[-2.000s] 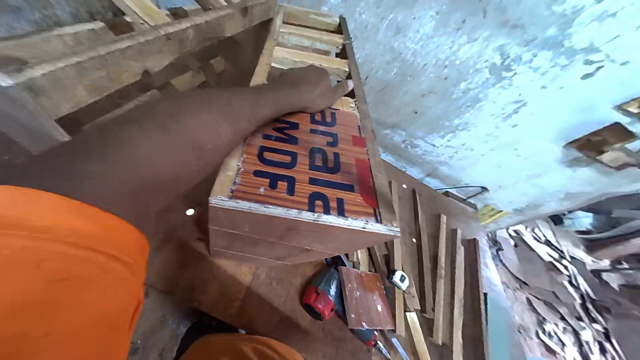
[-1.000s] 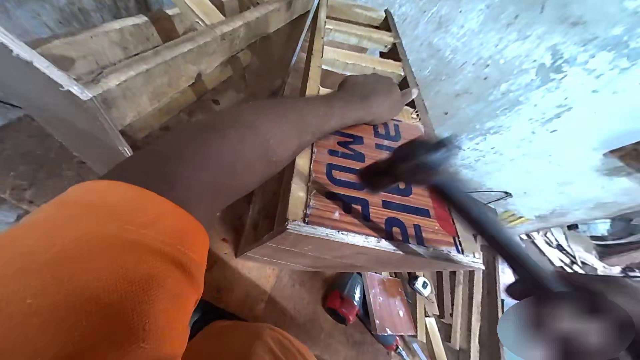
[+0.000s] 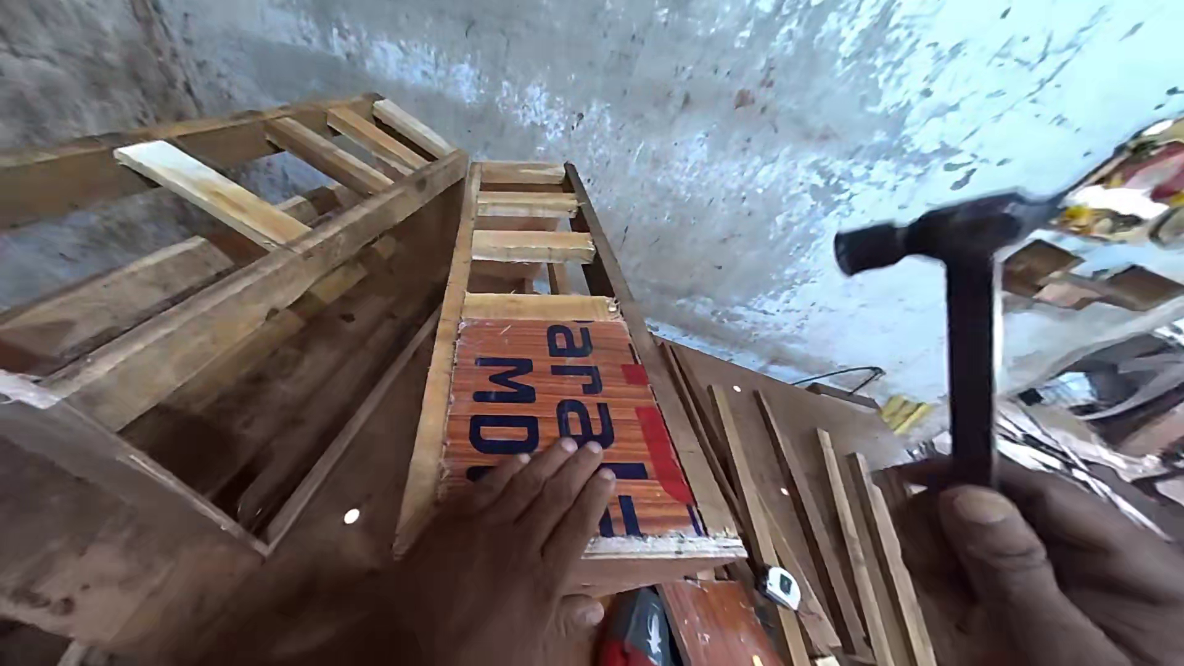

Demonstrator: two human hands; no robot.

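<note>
A long narrow wooden frame (image 3: 435, 398) with cross slats runs away from me. A wood-grain MDF panel (image 3: 518, 370) with printed letters covers its near end. My left hand (image 3: 518, 546) lies on the panel's near part, fingers spread and pressed flat, thumb by the near edge. My right hand (image 3: 1008, 555) grips a claw hammer (image 3: 971, 342) by its handle, raised upright at the right, apart from the frame. Its dark head points left. No nail can be made out.
Another slatted wooden frame (image 3: 250, 296) stands at the left. Wood strips (image 3: 814, 518), a tape measure (image 3: 781, 586), a red and black power tool (image 3: 636, 629) and a small wood-grain board (image 3: 717, 624) lie at the lower right. A worn painted wall (image 3: 703, 157) rises behind.
My left hand has moved from the slats beyond the panel to its near part. The hammer, over the panel one second ago, is now raised to the right. The view has shifted.
</note>
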